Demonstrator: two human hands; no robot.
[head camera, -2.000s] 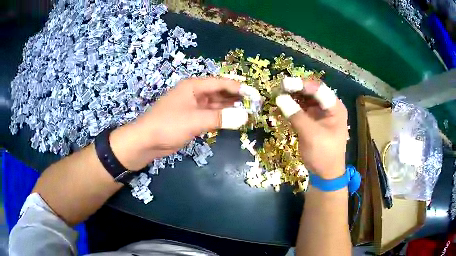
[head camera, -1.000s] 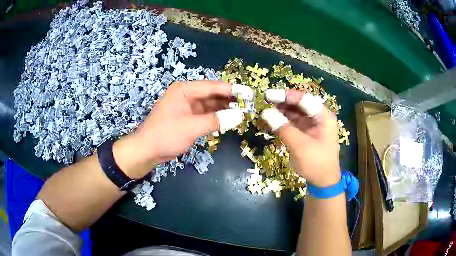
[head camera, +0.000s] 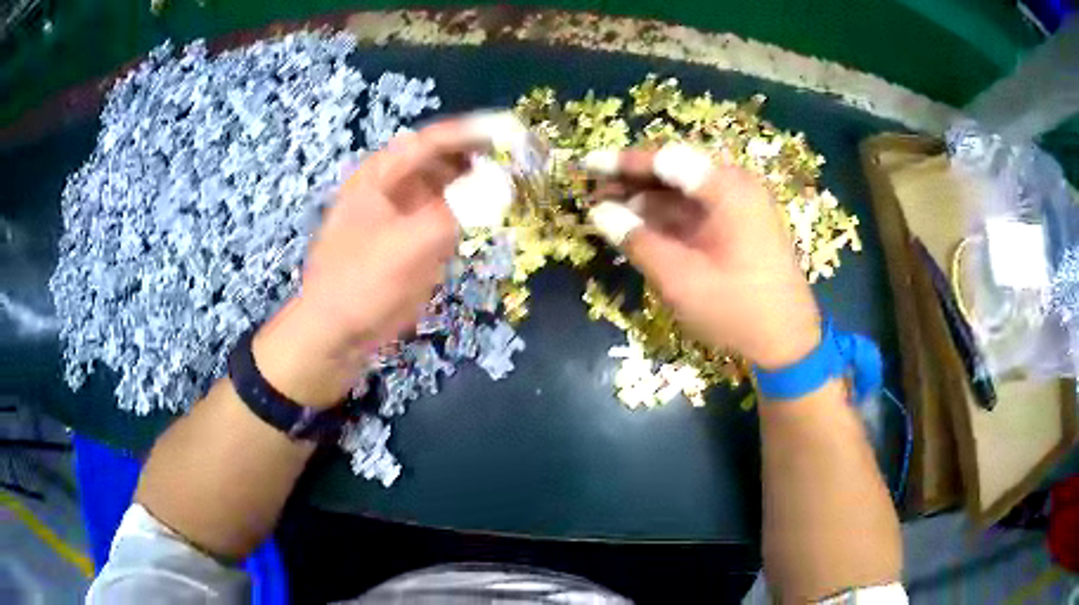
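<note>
A large pile of silver-grey pieces (head camera: 189, 201) lies on the dark table to the left. A pile of brass-coloured pieces (head camera: 816, 225) lies to the right, partly behind my hands. My left hand (head camera: 385, 236) has white-wrapped thumb and fingertip; a blurred silver-grey piece (head camera: 530, 160) shows at its fingertips. My right hand (head camera: 710, 254), also with white wraps, is bent over the brass pile, its thumb and fingertips close together and a little apart from the left hand. Blur hides whether anything is between them.
A cardboard tray (head camera: 1018, 455) at the right holds a clear bag (head camera: 1018, 272) and a slim black tool (head camera: 956, 325). A green conveyor (head camera: 876, 41) with a worn edge runs behind the table. A blue bin (head camera: 107, 485) is below the left table edge.
The camera view has shifted, so the table edge and tray sit differently. My hands have moved slightly up in the picture, and the gap between their fingertips is a little wider than one second ago.
</note>
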